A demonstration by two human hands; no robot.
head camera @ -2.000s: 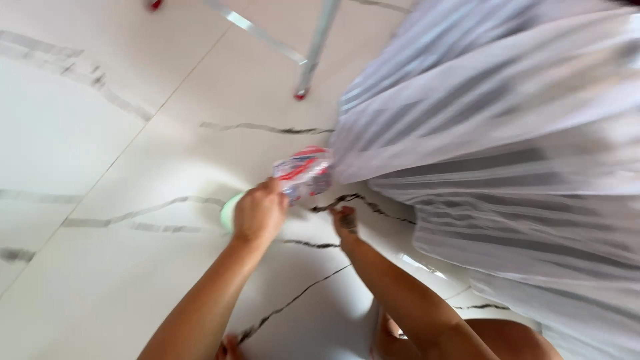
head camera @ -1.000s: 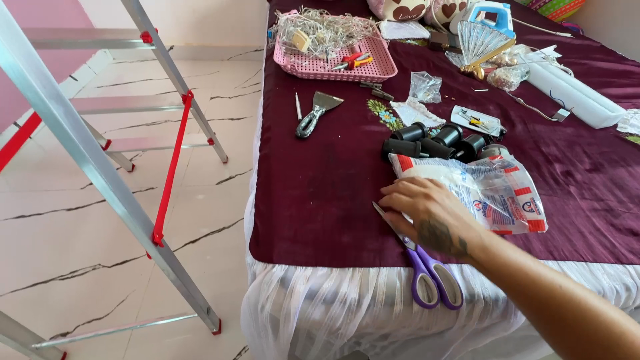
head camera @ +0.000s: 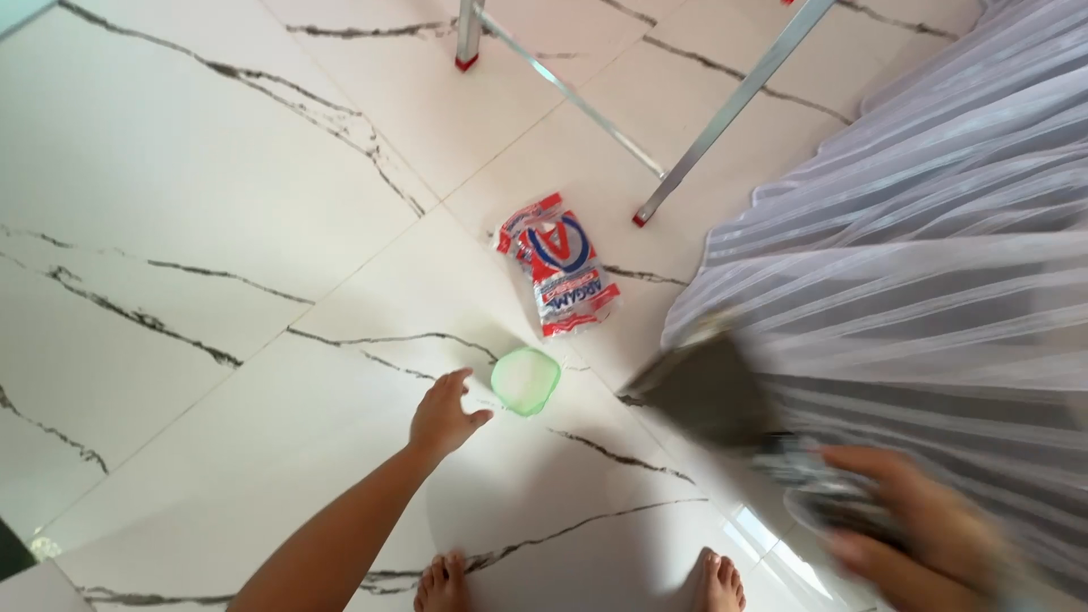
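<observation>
My right hand (head camera: pixel 909 510) grips the dark handle of a putty knife (head camera: pixel 714 387), its wide metal blade pointing up and left; both are blurred by motion. With fingers apart and nothing in it, my left hand (head camera: pixel 446 416) hovers just left of a small light-green bowl (head camera: pixel 525 381) on the floor, which holds a white substance. Above the bowl lies a red, white and blue plastic bag (head camera: pixel 561 265), flat on the tiles and bearing writing.
Metal stepladder legs (head camera: pixel 735 110) with red feet stand at the top. A sheer white gathered fabric (head camera: pixel 918 280) hangs along the right side. The floor (head camera: pixel 212 408) is white marble-look tile with dark veins. My bare feet (head camera: pixel 442 582) show at the bottom.
The view has swung from the bed back down to the floor. The putty knife, lying on the purple cover one second ago, is now in my right hand. The bag lies released on the floor.
</observation>
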